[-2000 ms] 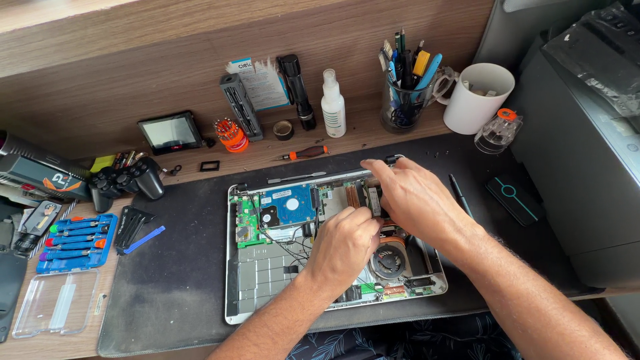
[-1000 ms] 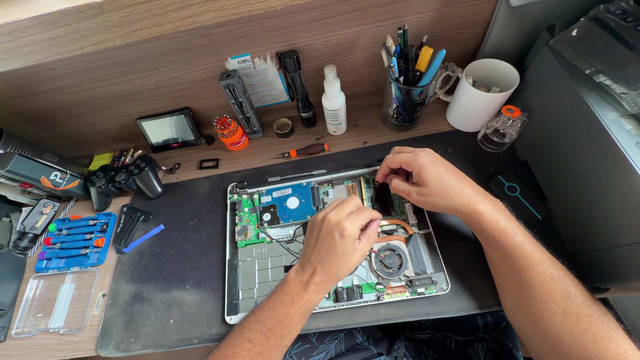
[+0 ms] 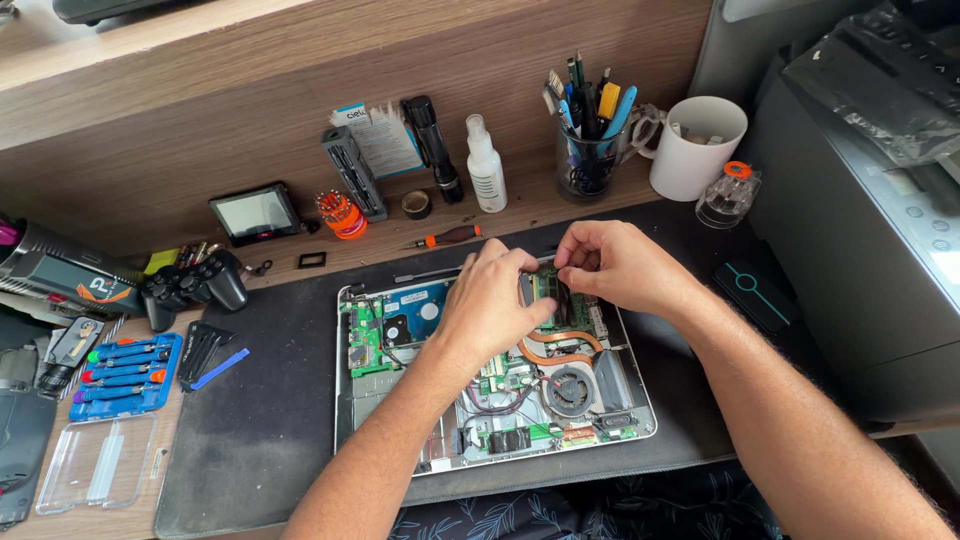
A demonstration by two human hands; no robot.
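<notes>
An opened laptop base (image 3: 651, 420) lies on a dark desk mat. My left hand (image 3: 491, 296) is over its upper middle, thumb and fingers apart around a green memory module (image 3: 546, 289); whether the fingertips press on it I cannot tell. My right hand (image 3: 611, 262) is at the module's right upper side, thumb and index finger close together near its edge; whether they pinch anything is unclear. Below the hands are a copper heat pipe (image 3: 559, 358) and a round cooling fan (image 3: 568, 391). A blue-labelled hard drive (image 3: 415, 311) is partly behind my left hand.
Behind the laptop lie a screwdriver (image 3: 452, 235) and a metal tool (image 3: 427, 275). A spray bottle (image 3: 486, 165), a glass mug of pens (image 3: 589, 161) and a white mug (image 3: 697, 150) stand along the back. Left are a screwdriver set (image 3: 127, 375) and a blue pry tool (image 3: 220, 369); a printer (image 3: 862, 225) stands right.
My left hand has moved up from the laptop's middle to the memory module, its fingers now spread. My right hand has come closer to my left and lower than one second ago.
</notes>
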